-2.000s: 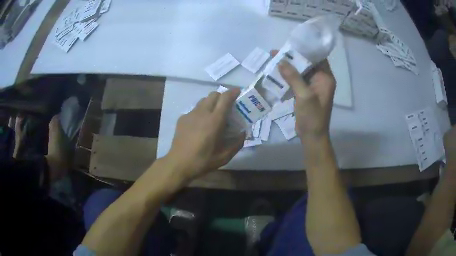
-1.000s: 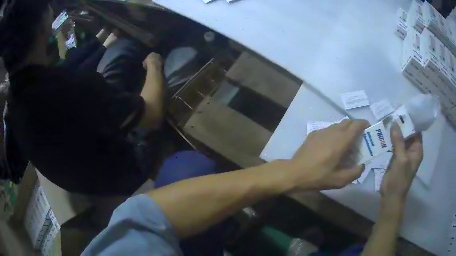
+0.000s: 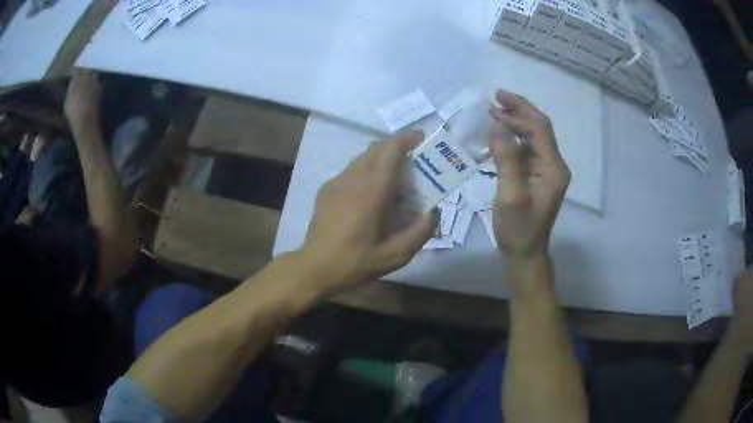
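Observation:
A white product carton (image 3: 446, 168) with blue and red lettering is in my left hand (image 3: 367, 206), held by fingers and thumb above the board. Crumpled clear plastic (image 3: 477, 128) shows at the carton's upper right end, beside my right hand. My right hand (image 3: 528, 178) is raised there with its fingers curled; it is blurred, and I cannot tell whether it grips the plastic. Small white printed slips (image 3: 450, 221) lie loosely under and behind the carton, and another slip (image 3: 406, 111) lies just beyond it.
Stacked cartons (image 3: 570, 37) stand at the back right of the white board (image 3: 330, 49). Slips lie at the right (image 3: 681, 140) and upper left (image 3: 161, 12). A label sheet (image 3: 700, 279) is at the right edge, near another person's arm. Another person sits at left, beside wooden slats (image 3: 219, 231).
The view has swung back to the right. The right hand, earlier on a white printed piece beside the carton, is now more open. The carton stays in the left hand.

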